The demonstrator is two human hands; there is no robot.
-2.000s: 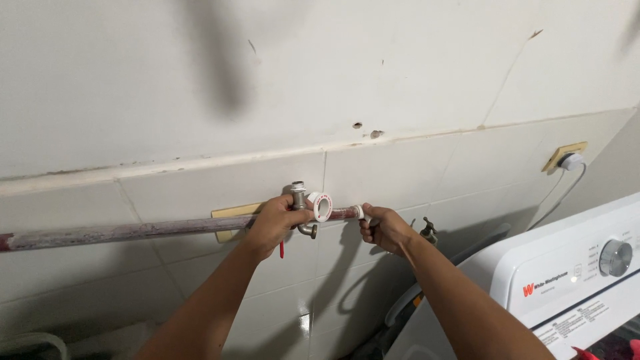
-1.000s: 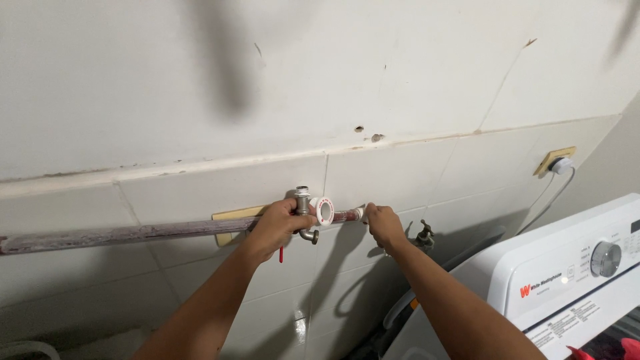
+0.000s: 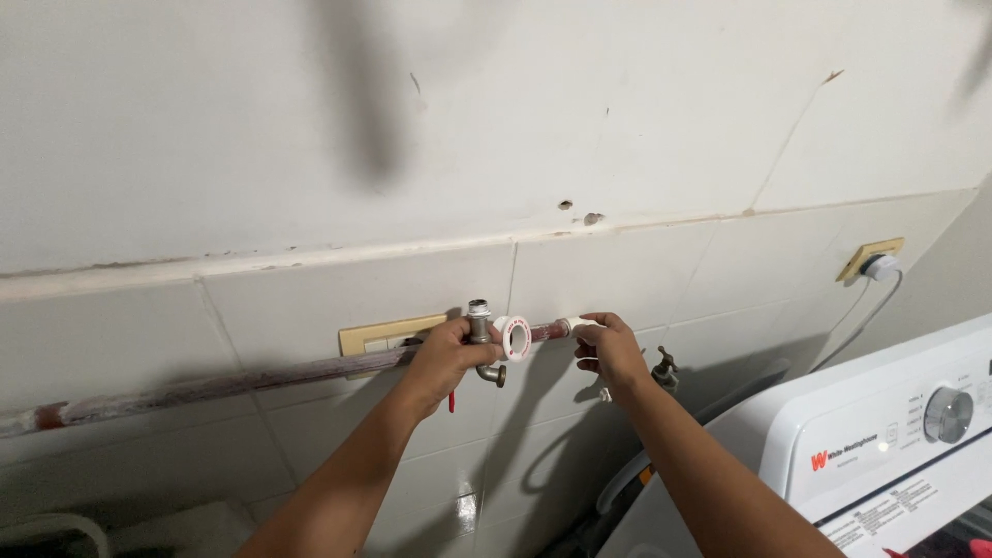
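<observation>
My left hand (image 3: 447, 363) is closed around a metal angle valve or tap (image 3: 479, 329), its threaded end pointing up and its bent outlet low on the right. A roll of thread seal tape (image 3: 517, 339) with a white rim and red print sits beside those fingers. The stained pipe (image 3: 271, 385) runs from the left behind this hand, and a reddish pipe section (image 3: 549, 332) shows right of the roll. At that section's right end is a white fitting (image 3: 575, 325), pinched by the fingers of my right hand (image 3: 612, 349). A red lever (image 3: 452, 401) hangs below my left hand.
Behind the pipe is a beige switch plate (image 3: 364, 335) on the tiled wall. A wall tap (image 3: 665, 370) is right of my right hand. At the lower right stands a white washing machine (image 3: 852, 442); a plugged-in socket (image 3: 881, 258) is above it. Two holes mark the wall.
My right hand has shifted its grip at the white end of the pipe, its fingers now turned differently. My left hand stays at the valve and the tape roll.
</observation>
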